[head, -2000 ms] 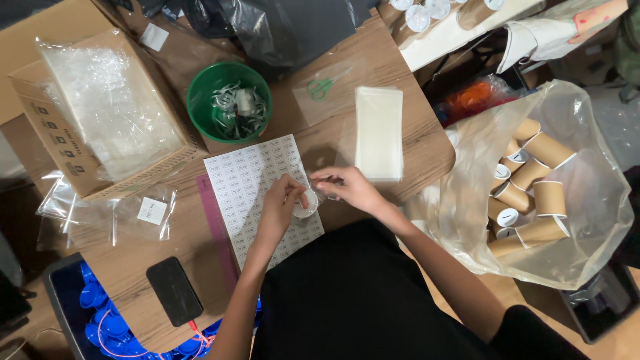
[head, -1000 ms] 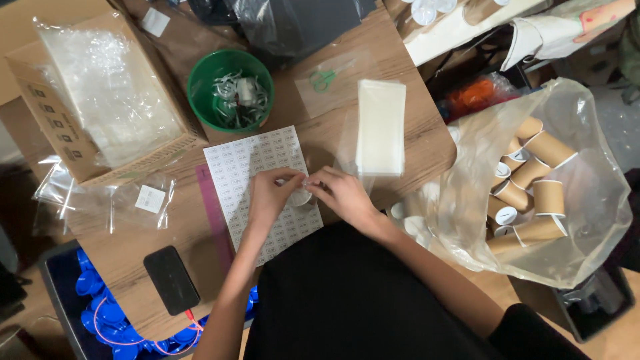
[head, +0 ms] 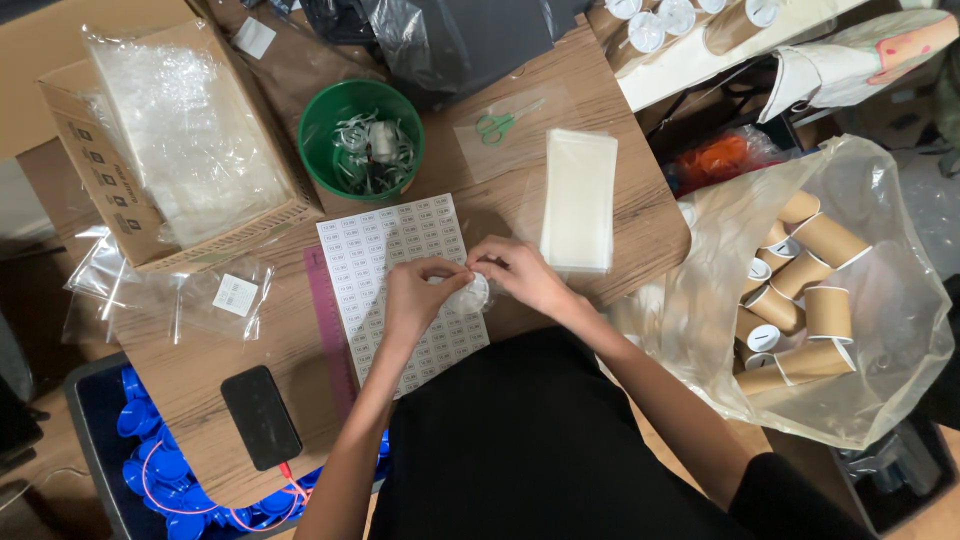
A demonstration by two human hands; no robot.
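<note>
Over a white sheet of small printed price labels (head: 375, 262), my left hand (head: 424, 296) and my right hand (head: 517, 274) meet at their fingertips. A round white lid-like piece (head: 470, 295), with clear plastic about it, is held in my left fingers. The fingertips of my right hand pinch at its upper edge; what exactly they grip is too small to tell. A purple ruler (head: 328, 322) lies partly under the sheet's left edge. A stack of clear bags with pale inserts (head: 578, 199) lies to the right of the sheet.
Behind the sheet stand a green bucket (head: 307, 142) of curled strips and green scissors (head: 495, 127). A cardboard box (head: 90, 172) of clear bags is at the left, above a phone (head: 260, 416). Right of the table, a large plastic bag (head: 911, 300) holds brown paper cups (head: 828, 313). Blue cups (head: 165, 465) fill a bin below.
Both hands stay over the label sheet. My fingertips have come together at the upper edge of the round piece, where they were farther apart two seconds ago.
</note>
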